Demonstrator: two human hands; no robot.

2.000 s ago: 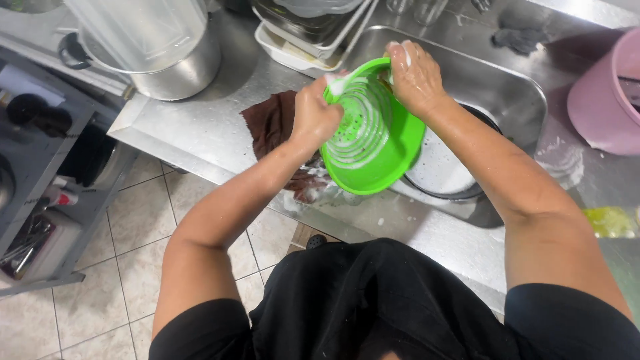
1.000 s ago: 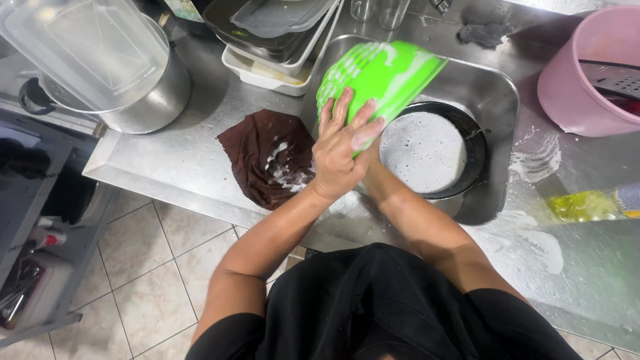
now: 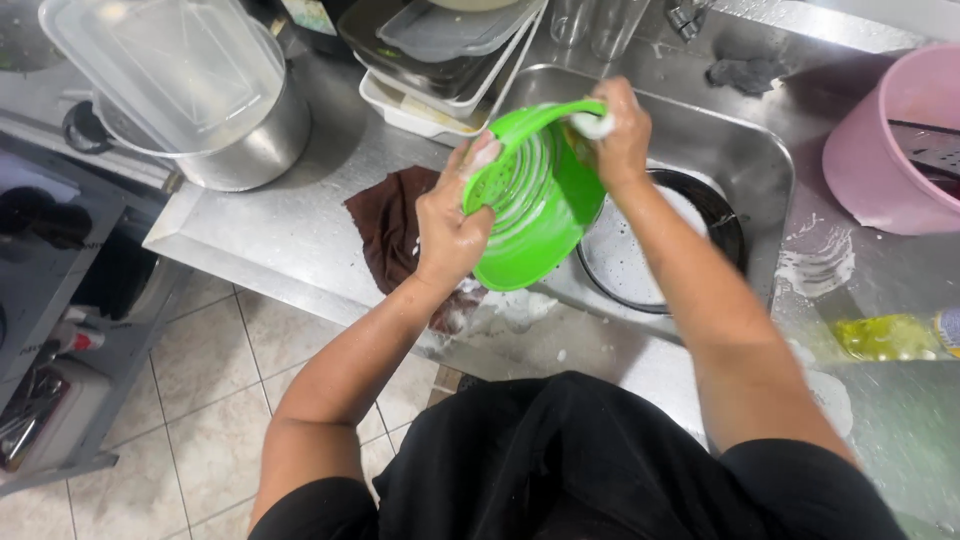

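Note:
A green plastic colander point(image 3: 536, 217), streaked with suds, is tilted over the sink's left edge with its inside facing me. My left hand point(image 3: 454, 221) grips its left side, thumb inside the bowl. At its upper right rim is my right hand point(image 3: 621, 139), closed on a soapy sponge that shows only in part. Beneath my right forearm, a black round pan point(image 3: 724, 225) with white suds sits in the steel sink point(image 3: 776, 161). A crumpled brown cloth point(image 3: 386, 225) lies on the counter, partly behind my left hand.
Stacked trays and lids point(image 3: 409, 112) stand behind the cloth. A steel pot point(image 3: 277, 142) with a clear plastic container point(image 3: 165, 75) is at the left. Right of the sink are a pink bucket point(image 3: 862, 157) and a bottle of yellow liquid point(image 3: 885, 336). Glasses point(image 3: 611, 34) stand behind the sink.
One second ago the colander's outside faced up, with my hands close together. It has turned to show its inside, and my hands have moved apart to its two sides.

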